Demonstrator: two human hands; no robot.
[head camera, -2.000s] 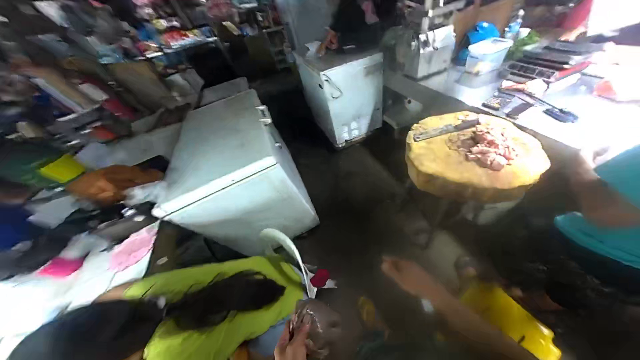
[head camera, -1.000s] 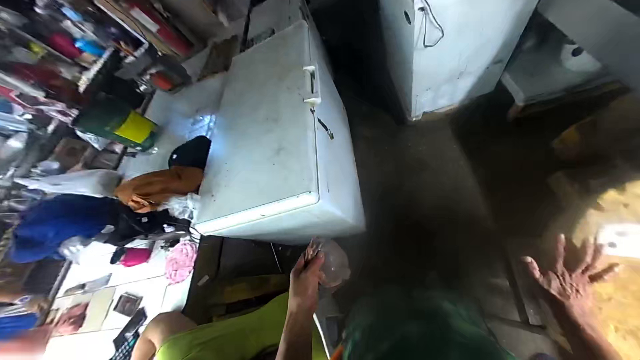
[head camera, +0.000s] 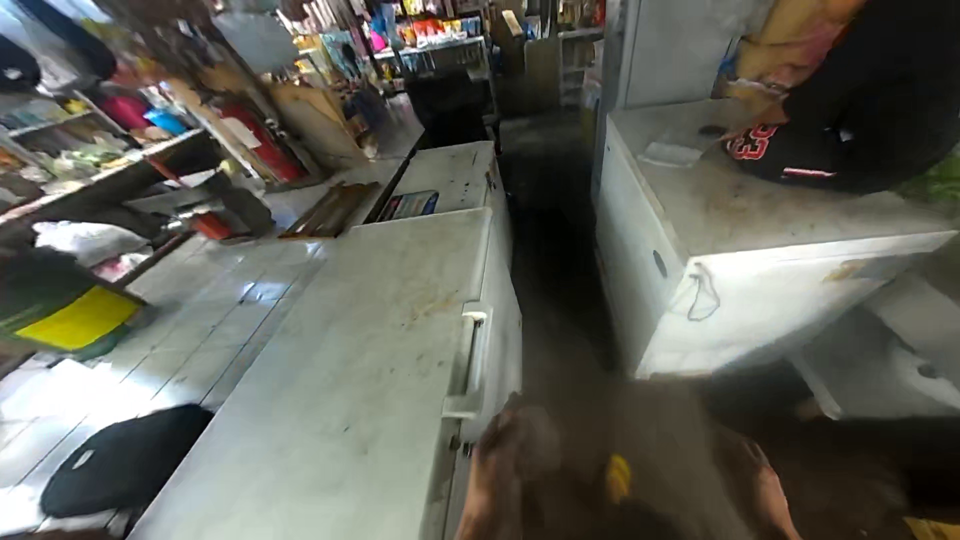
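My left hand is low in the middle of the view, close to the handle side of a white chest freezer. Its fingers are blurred, and a clear plastic bag seems to be in them; what the bag holds cannot be made out. At the lower right is my right hand, dark and blurred, over the floor; its fingers are hard to tell. The freezer's long white handle stands just above my left hand.
A second white chest freezer stands at the right, a person in a black shirt leaning over it. A dark narrow aisle runs between the freezers. At the left are a tiled counter, a black bag and a green-and-yellow container.
The view has swung up along the aisle. My right hand, spread near the round chopping block a second ago, is now over the floor. The block is out of view.
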